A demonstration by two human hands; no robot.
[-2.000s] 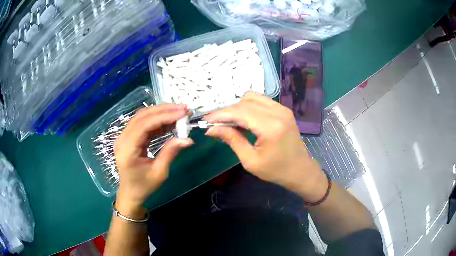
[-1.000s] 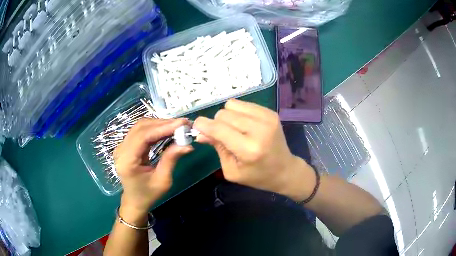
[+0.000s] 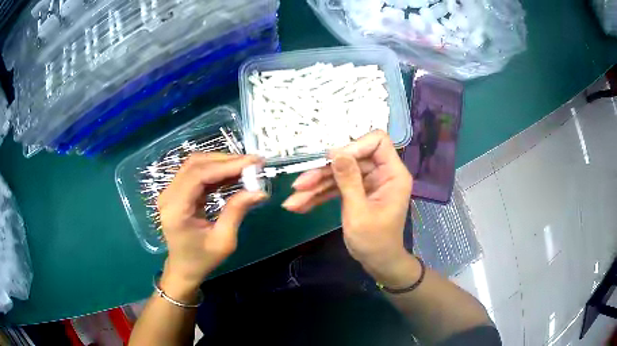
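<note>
My left hand (image 3: 203, 203) pinches a wide white cap (image 3: 253, 178) between thumb and fingertips. A thin stem (image 3: 268, 173) runs from the cap to a white sleeve (image 3: 302, 166), roughly in line. My right hand (image 3: 369, 196) pinches the sleeve's far end between thumb and index finger, its other fingers apart. The larger tub (image 3: 406, 111) of white sleeves is just beyond my hands. The smaller tub (image 3: 127, 203) of thin metal stems is partly hidden behind my left hand.
Stacked clear blister trays with blue edges (image 3: 196, 74) fill the back left. A clear bag of white caps (image 3: 467, 40) is at the back right. A smartphone (image 3: 436, 138) lies at the bench edge, with a ribbed clear tray (image 3: 446, 233) below it. Clear plastic (image 3: 12, 243) is at far left.
The white sleeve now shows between my hands. My right hand has moved right, away from the cap, and turned so its lower fingers spread. The view has shifted, so the tubs and phone sit elsewhere in it.
</note>
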